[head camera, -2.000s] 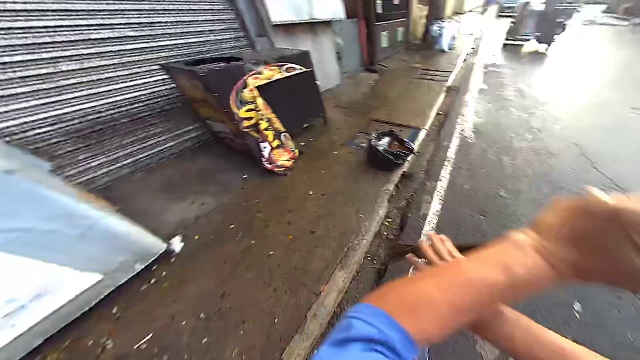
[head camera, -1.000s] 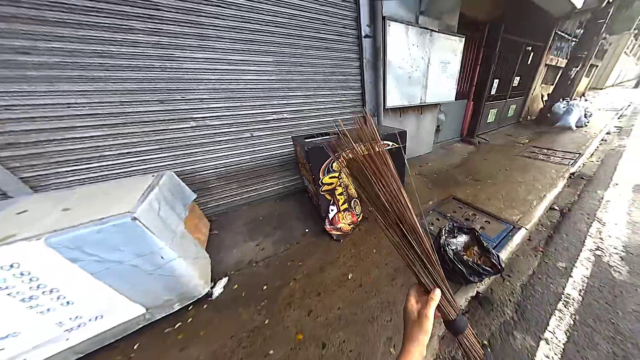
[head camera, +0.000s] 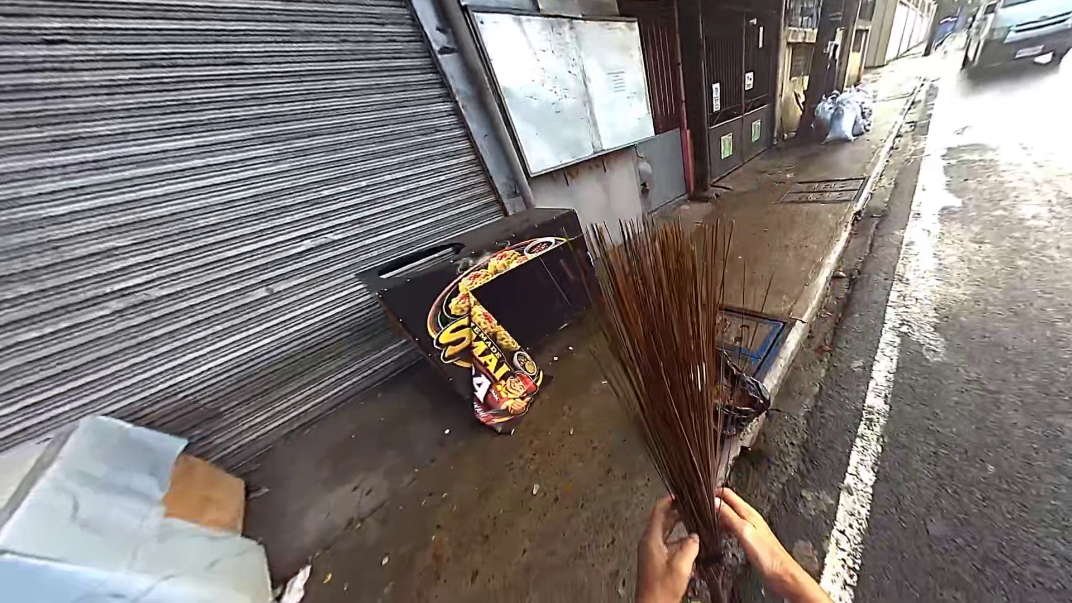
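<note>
A stick broom of thin brown ribs (head camera: 670, 360) stands upright before me, its loose tips fanned out at the top. My left hand (head camera: 667, 553) is at the left side of its bound lower part, thumb and fingers curled against the ribs. From the right, my right hand (head camera: 758, 532) has its fingers against the same part of the broom. Behind the broom, partly hidden by it, a black plastic bag (head camera: 744, 400) sits near the curb.
A black food stall box (head camera: 528, 289) leans by the roller shutter (head camera: 226, 184). A wrapped box (head camera: 126, 519) is at lower left. The curb (head camera: 808, 322) borders the road. Farther off are filled bags (head camera: 844, 113) and a vehicle (head camera: 1017, 33).
One second ago only one hand showed, on the broom; now both hands are at it. The broom has turned more upright. Two seconds ago my arms reached right over the road.
</note>
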